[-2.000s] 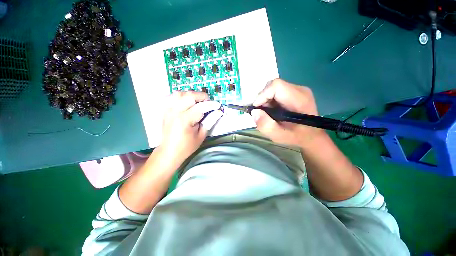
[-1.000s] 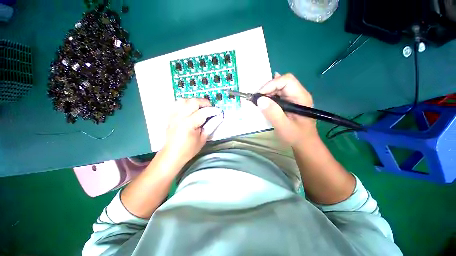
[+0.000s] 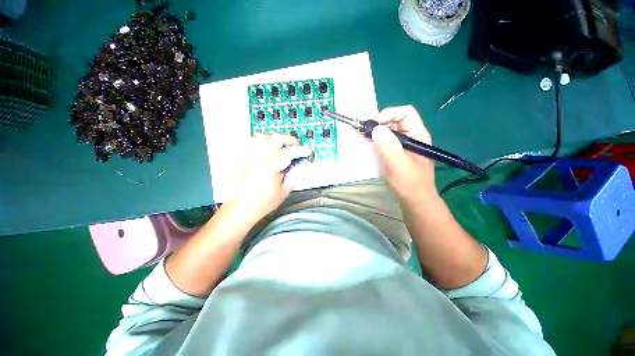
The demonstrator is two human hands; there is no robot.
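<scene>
A green PCB panel (image 3: 292,102) with rows of black parts lies on a white work board (image 3: 226,118). My right hand (image 3: 406,149) holds a black soldering iron (image 3: 435,151) like a pen. The iron's metal tip is over the panel's right side, around the second row; whether it touches cannot be told. My left hand (image 3: 261,167) rests over the panel's lower left part, hiding some of it. White coverings show on its fingertips. A small dark component (image 3: 310,158) shows at those fingertips, over the lower part of the panel.
A dark component pile (image 3: 136,87) lies left of the board, with stacked panels (image 3: 22,83) beyond and a thin wire (image 3: 141,181) below. Tweezers (image 3: 466,87), a pale round tub (image 3: 433,21) and a black box (image 3: 536,35) are at upper right. Blue (image 3: 567,201) and pink (image 3: 125,245) stools flank me.
The iron's tip has moved up from my left fingertips to the panel's second row. The view has shifted, showing more of the tub and black box.
</scene>
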